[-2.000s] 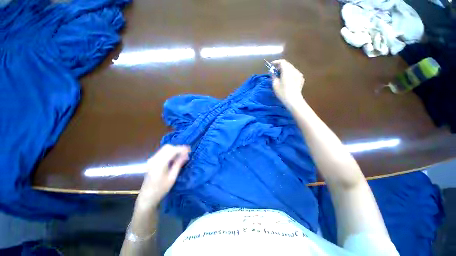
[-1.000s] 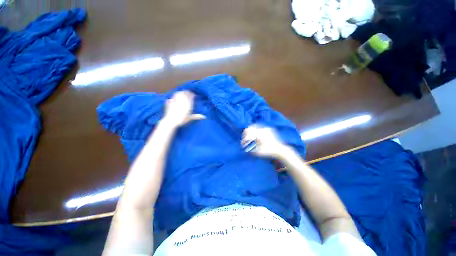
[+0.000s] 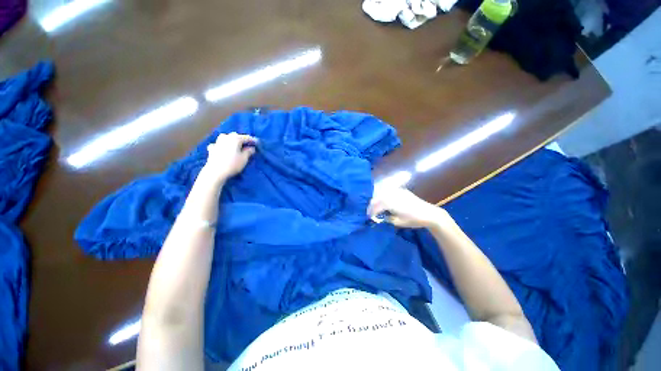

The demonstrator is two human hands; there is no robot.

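A blue dress (image 3: 290,217) lies bunched on the brown table in front of me, partly over its front edge. A gathered puff sleeve (image 3: 130,224) spreads to the left and another part reaches the upper right. My left hand (image 3: 233,153) pinches the cloth at the upper middle of the dress, fingers closed on a fold. My right hand (image 3: 395,209) is at the right side of the dress, fingers closed on its edge; a small bit of metal, likely snips, shows at its fingertips, mostly hidden.
Other blue dresses lie at the left of the table (image 3: 22,152) and on a lower surface at the right (image 3: 536,239). A bottle with a green lid (image 3: 480,32) stands far right beside black garments (image 3: 540,40). White garments (image 3: 409,10) lie at the far side.
The dress has been turned and opened out, with a sleeve now spread left. My left hand holds a fold at its upper part. My right hand has come down to its right edge. The view has shifted.
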